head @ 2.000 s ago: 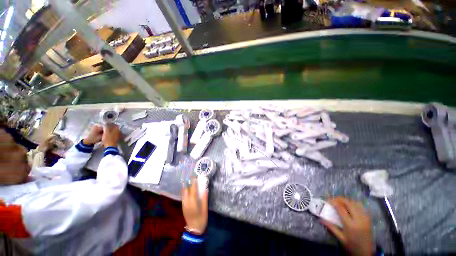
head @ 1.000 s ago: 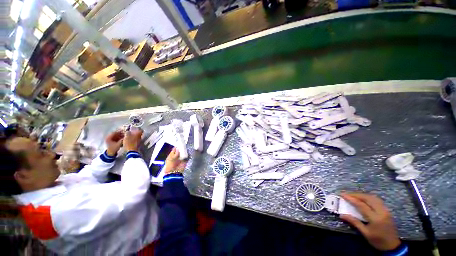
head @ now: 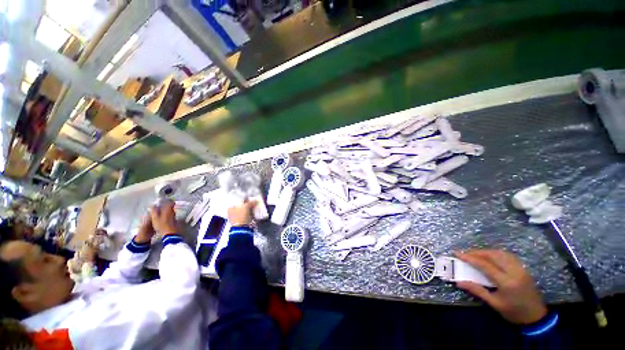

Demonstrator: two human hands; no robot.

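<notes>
My right hand (head: 507, 284) holds a white handheld fan (head: 415, 264) by its handle above the bench's near edge, with the round grille pointing left. My left hand (head: 241, 213) reaches to the left beside the paper, its fingers at blurred white pieces (head: 259, 204); whether it grips one is unclear. Another fan (head: 294, 263) stands or lies between my hands. Two more fans (head: 291, 178) are behind it. A large loose pile of white handle covers (head: 384, 171) lies in the middle.
A white lump (head: 538, 203) lies by a dark rod (head: 572, 263) at the right. A white unit (head: 606, 102) is at the far right. The green conveyor (head: 411, 61) runs behind. A person in white (head: 151, 294) works at the left. A black phone (head: 210, 239) lies on white paper.
My left hand let go of the near fan and moved left to the white pieces, which have shifted left. My right hand still holds its fan. The camera view has tilted.
</notes>
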